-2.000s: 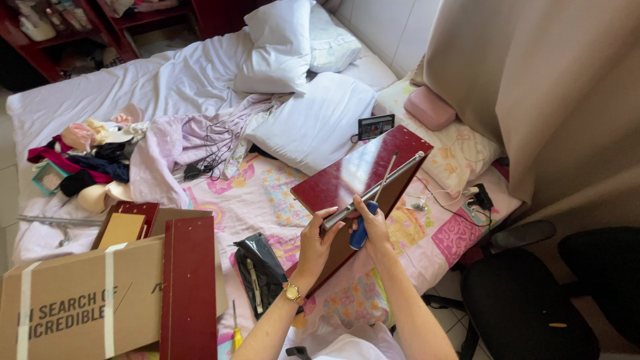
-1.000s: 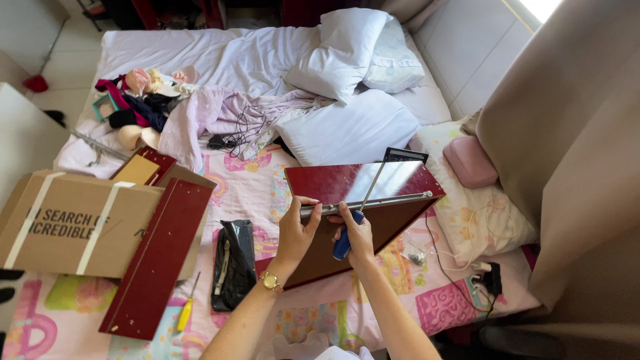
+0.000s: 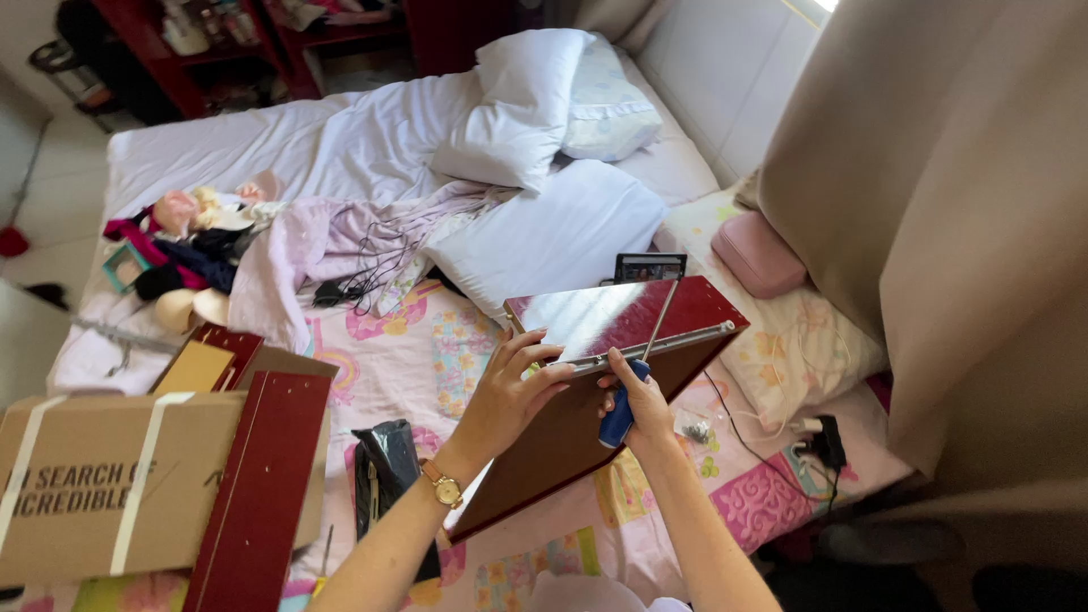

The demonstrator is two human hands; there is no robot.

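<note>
A dark red drawer-like wooden box [image 3: 671, 306] with a brown panel [image 3: 552, 450] stands tilted on the bed. A metal drawer slide [image 3: 654, 342] runs along its upper edge. My left hand [image 3: 518, 382] rests with spread fingers on the left end of the slide and the box's edge. My right hand [image 3: 642, 404] holds a screwdriver by its blue handle [image 3: 618, 416], the long shaft pointing up and away across the red face. The thumb of that hand lies near the slide. Whether the left fingers grip anything is hard to tell.
A cardboard box [image 3: 76, 527] with a red board [image 3: 259, 493] leaning on it is at left. A black plastic pouch [image 3: 391, 467] lies beside my left forearm. Behind the red box stand a phone [image 3: 650, 267] and pillows [image 3: 552, 229]; a power adapter [image 3: 824, 442] with cables lies right.
My left hand has opened out from its closer hold on the slide, its fingers now spread. The screwdriver stays in my right hand. The view has shifted.
</note>
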